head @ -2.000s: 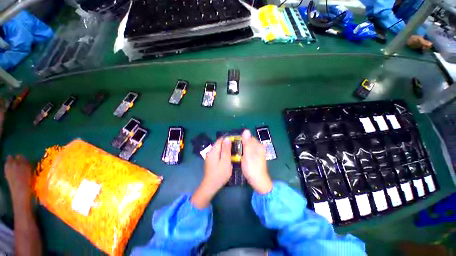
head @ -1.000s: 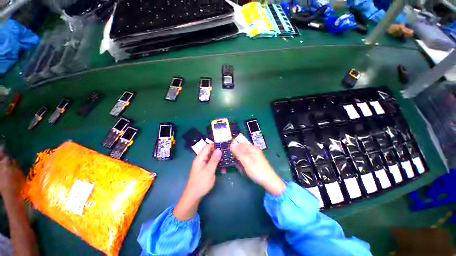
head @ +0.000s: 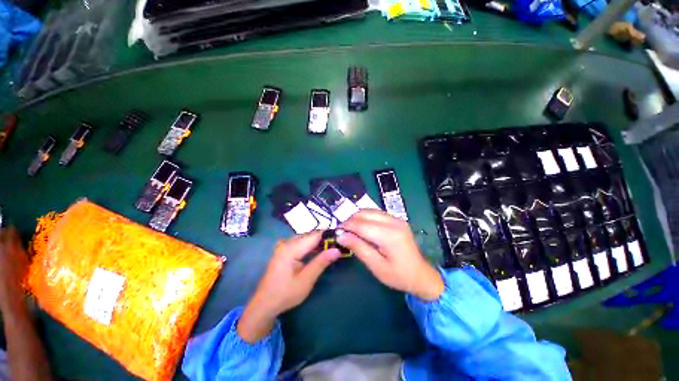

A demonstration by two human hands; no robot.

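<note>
My left hand (head: 292, 277) and my right hand (head: 389, 249) are close together in front of me, both on a small black front housing with a yellow edge (head: 336, 244). The fingers hide most of it. Just beyond the hands lies a loose pile of flat black and white display modules (head: 301, 217). A part-assembled phone body (head: 239, 205) lies left of the pile, with orange at its side. Another phone body (head: 391, 195) lies right of the pile.
A bag of orange parts (head: 141, 298) lies at left, beside another person's arm (head: 18, 312). A black blister tray (head: 514, 201) with white rectangles is at right. Several phones lie farther off, such as one phone (head: 266, 109). Stacked trays (head: 253, 26) stand at the far side.
The housing was upright with a pale window between my hands; now it is tilted and mostly covered by my fingers. More of the display pile shows. The camera view has shifted.
</note>
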